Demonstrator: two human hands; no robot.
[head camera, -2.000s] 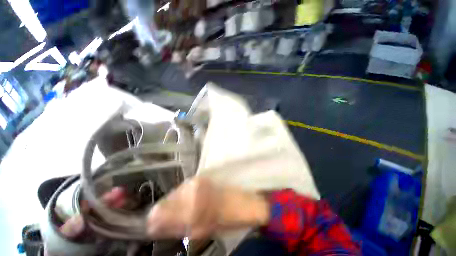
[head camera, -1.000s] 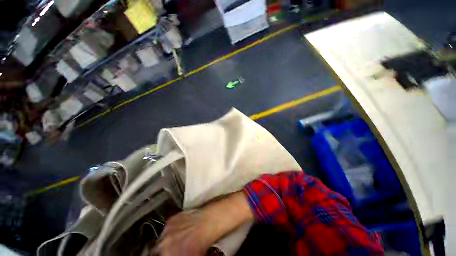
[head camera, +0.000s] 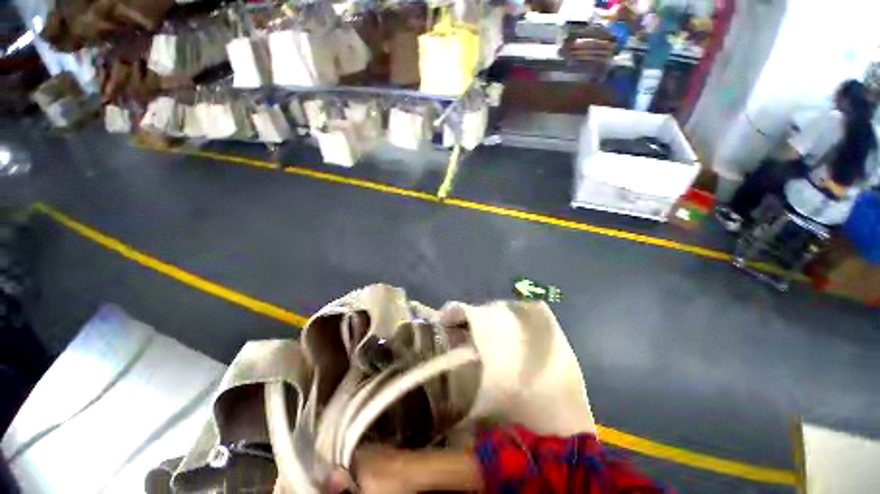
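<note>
A bunch of beige tote bags (head camera: 526, 357) with darker brown-grey insides hangs in front of my body at the bottom centre, mouths up. Their pale strap handles (head camera: 415, 381) loop up and run down to my right hand. My right hand (head camera: 400, 471), in a red and blue plaid sleeve, reaches in from the lower right and is closed around the handles at the bottom edge, its fingers partly cut off. My left hand is not seen.
A white-covered surface (head camera: 116, 405) lies at lower left and a pale table corner (head camera: 839, 463) at lower right. Across the grey floor stand racks of pale bags with a yellow bag (head camera: 449, 58), a white bin (head camera: 632, 169) and a seated person (head camera: 820, 164).
The view has swung from the table and blue crate on the right towards the racks and aisle. The bags remain in my right hand and now stand in front of the aisle.
</note>
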